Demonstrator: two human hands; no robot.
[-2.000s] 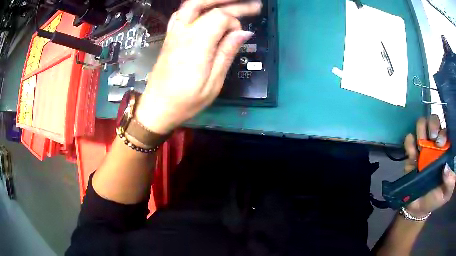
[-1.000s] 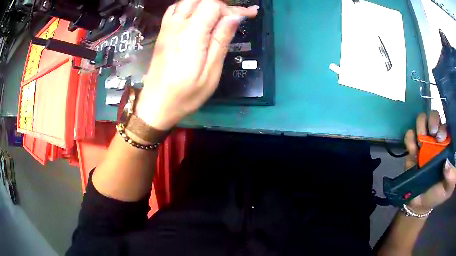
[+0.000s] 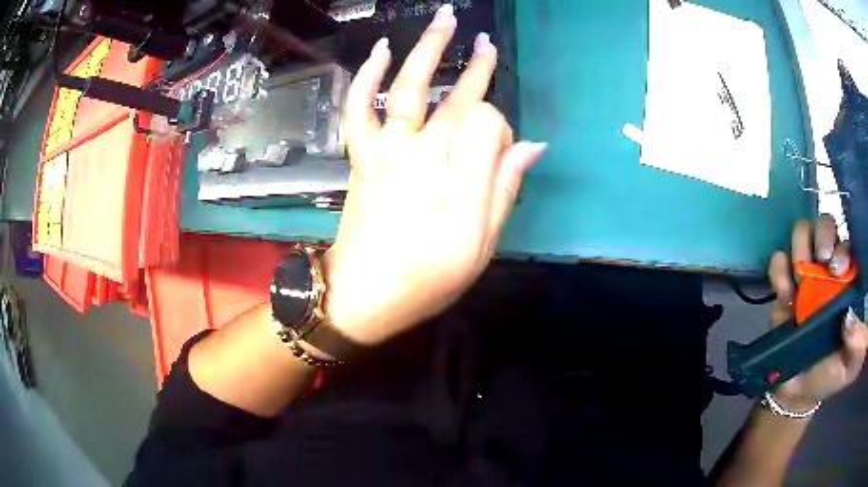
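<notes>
My left hand (image 3: pixel 419 190) is spread with its fingers apart over the black test fixture (image 3: pixel 476 19) and hides much of its top. It holds nothing. Glowing white digits (image 3: pixel 224 86) show under the clear acrylic plate (image 3: pixel 286 114) on the fixture's left part. The black rod of the toggle clamp (image 3: pixel 119 95) points left above them. My right hand (image 3: pixel 818 361), at the right edge, is wrapped around the dark green hot glue gun (image 3: pixel 790 352) with its fingers by the orange trigger (image 3: pixel 820 293). The gun's front part points up along the right edge.
Stacked red trays (image 3: pixel 95 171) stand at the left, with another red tray (image 3: pixel 219 285) below the bench edge. A white paper slip (image 3: pixel 690 105) with a thin dark item (image 3: pixel 730 105) lies on the green mat (image 3: pixel 581 143). A wire stand (image 3: pixel 809 176) and a white sheet are at the right.
My left hand has moved right and nearer the bench's front edge, and its fingers have spread. More of the acrylic plate shows. My right hand and the glue gun have hardly moved.
</notes>
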